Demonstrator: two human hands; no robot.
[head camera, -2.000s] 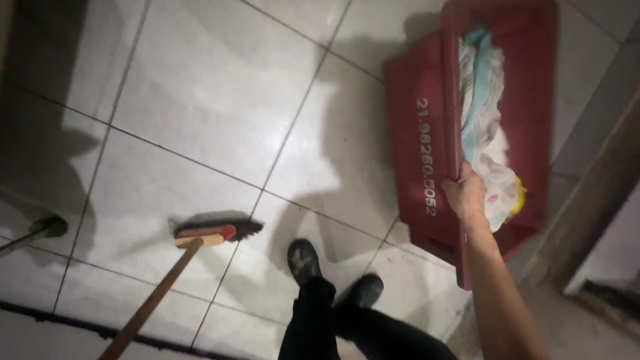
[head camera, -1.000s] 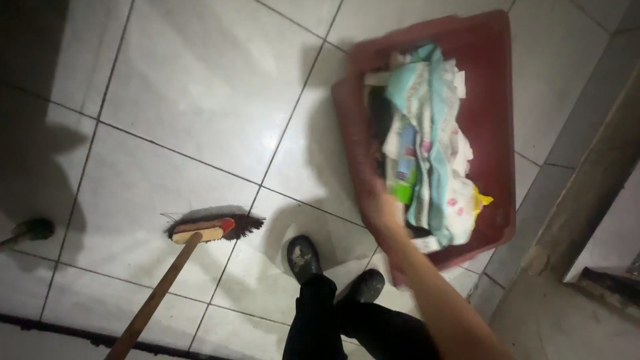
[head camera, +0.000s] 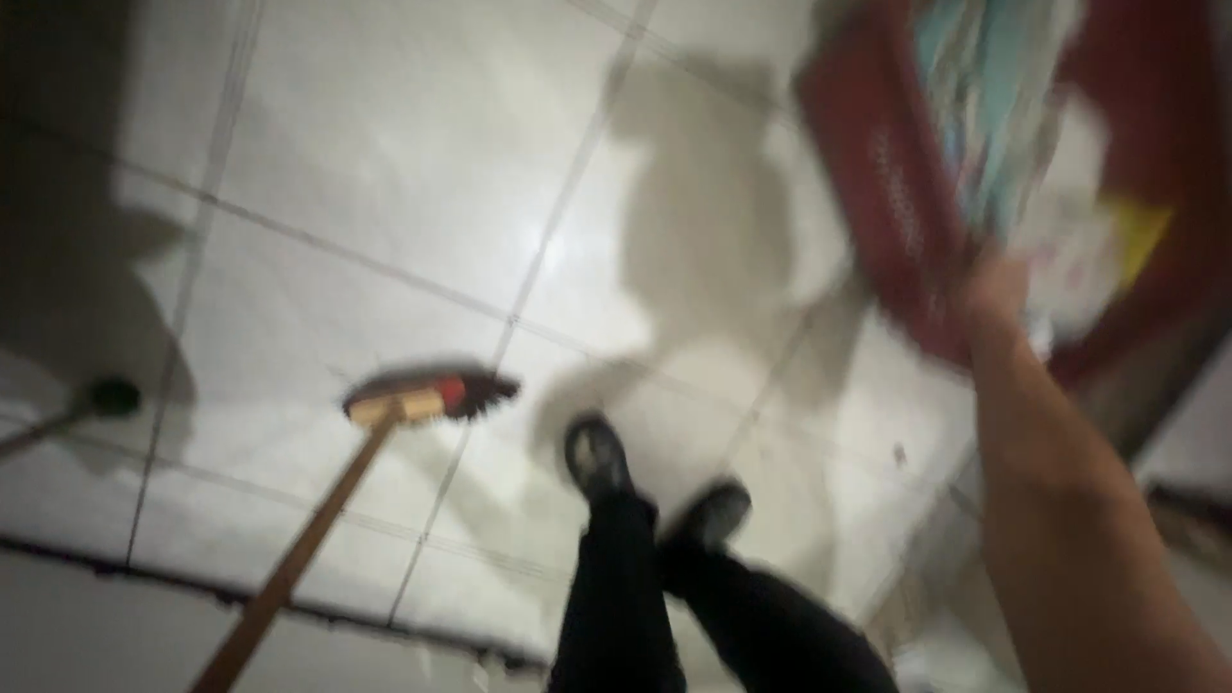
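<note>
At the upper right, my right hand (head camera: 996, 284) grips the near rim of a dark red plastic crate (head camera: 890, 183), which is blurred and cut off by the frame's edge. White and teal crumpled plastic packaging (head camera: 1001, 87) lies inside it, with a yellow piece (head camera: 1141, 236) near its lower right end. The crate's side bears writing. My left hand is out of sight. A broom with a wooden handle (head camera: 318, 529) has its dark bristle head (head camera: 433, 390) on the tiled floor, left of my feet.
My dark shoes (head camera: 595, 457) stand on pale floor tiles (head camera: 385, 144). Another long-handled tool with a dark round head (head camera: 114, 396) is at the left edge. A dark strip (head camera: 356, 621) runs along the bottom left, and a ledge (head camera: 1184, 414) borders the right side.
Since one second ago the crate has moved to the right and tilted, with my right hand on its rim. The broom stays in about the same place.
</note>
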